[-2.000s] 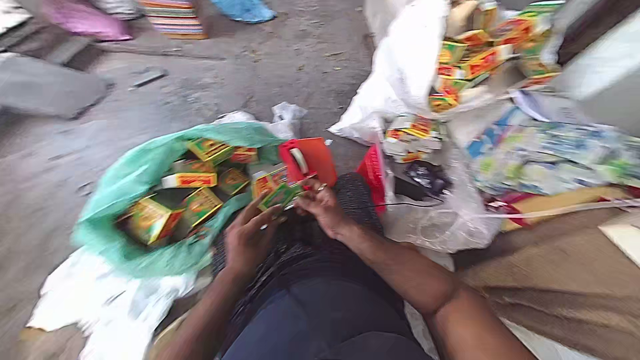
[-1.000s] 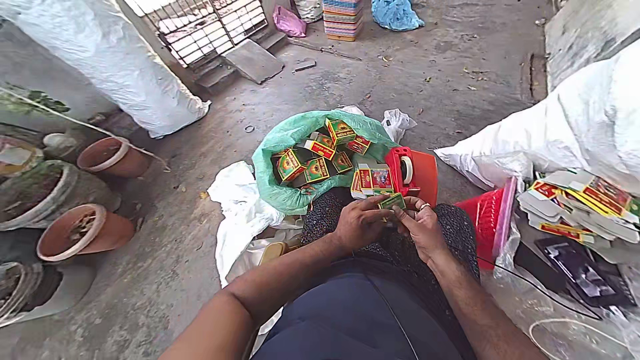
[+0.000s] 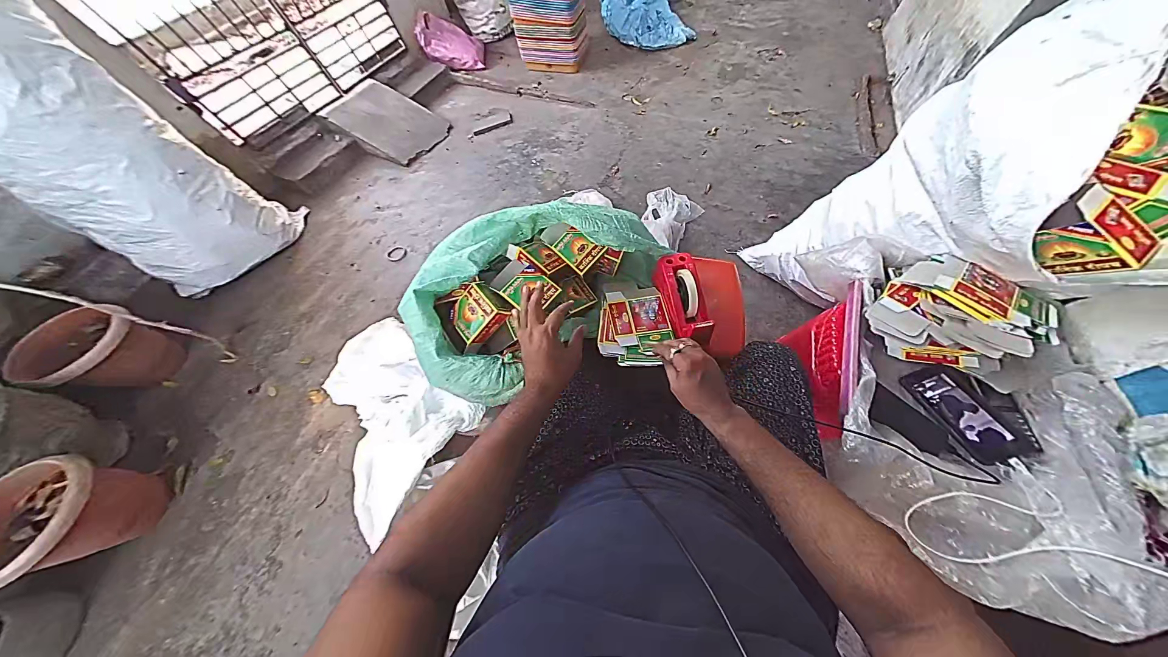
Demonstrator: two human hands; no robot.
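Note:
My left hand (image 3: pixel 547 351) lies with its fingers spread at the right edge of a green plastic bag (image 3: pixel 424 315), over small printed cardboard boxes (image 3: pixel 481 313) inside it; nothing is held in it. On my lap, a stack of flat printed cartons (image 3: pixel 639 318) sits beside a red tape dispenser (image 3: pixel 680 294) with a roll of tape. My right hand (image 3: pixel 689 370) has its thumb and forefinger on the near right edge of these cartons; whether it grips one is unclear. An orange container (image 3: pixel 721 306) stands against the dispenser's right side.
To the right are more flattened cartons (image 3: pixel 967 306), a smartphone (image 3: pixel 972 415), a red basket (image 3: pixel 818 351) and a white sack (image 3: pixel 958 164) with cartons. Terracotta pots (image 3: pixel 100 356) stand at left. A metal gate (image 3: pixel 274 59) and a stack of coloured trays (image 3: pixel 549 32) are farther back.
One second ago both hands were together at a small green printed piece; now they are apart, the left over the bag's boxes and the right at the flat cartons.

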